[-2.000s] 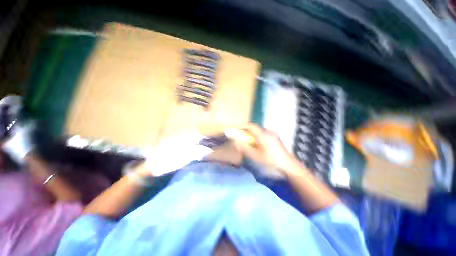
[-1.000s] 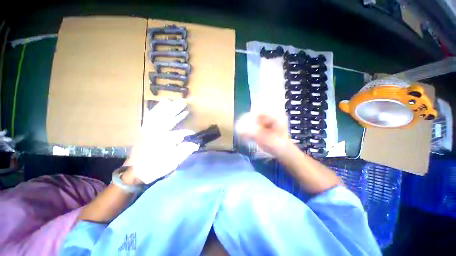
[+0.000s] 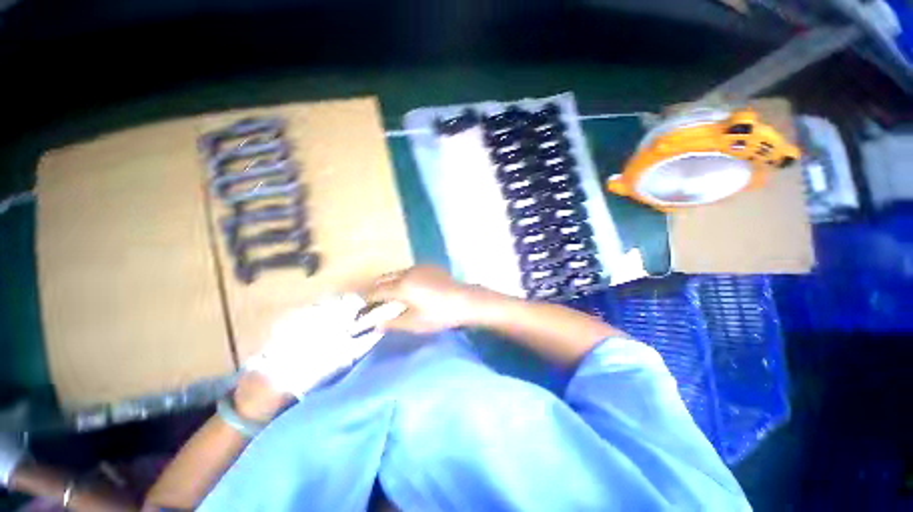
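Observation:
My left hand (image 3: 315,345), in a white glove, is closed around a dark bracket-shaped part (image 3: 372,308), mostly hidden by the fingers. My bare right hand (image 3: 420,298) meets it at the cardboard's front edge, fingers bent over the part; whether it holds a tool cannot be seen. A row of greyer bracket parts (image 3: 262,200) lies on the cardboard sheet (image 3: 130,270), beyond my left hand. Blacker parts (image 3: 541,200) stand in two packed columns on the white sheet (image 3: 463,215), with one more part at the top of its left side.
An orange animal-face device (image 3: 701,165) stands right of the white sheet, over a small cardboard piece (image 3: 741,235). Blue crates (image 3: 736,350) are below at the right. Another person's forearm (image 3: 60,485) shows at the lower left. A white scrap (image 3: 628,265) lies at the sheet's corner.
My hands, apart one second ago, are now together. My right hand has moved left to the part in my left hand. The view has shifted and tilted.

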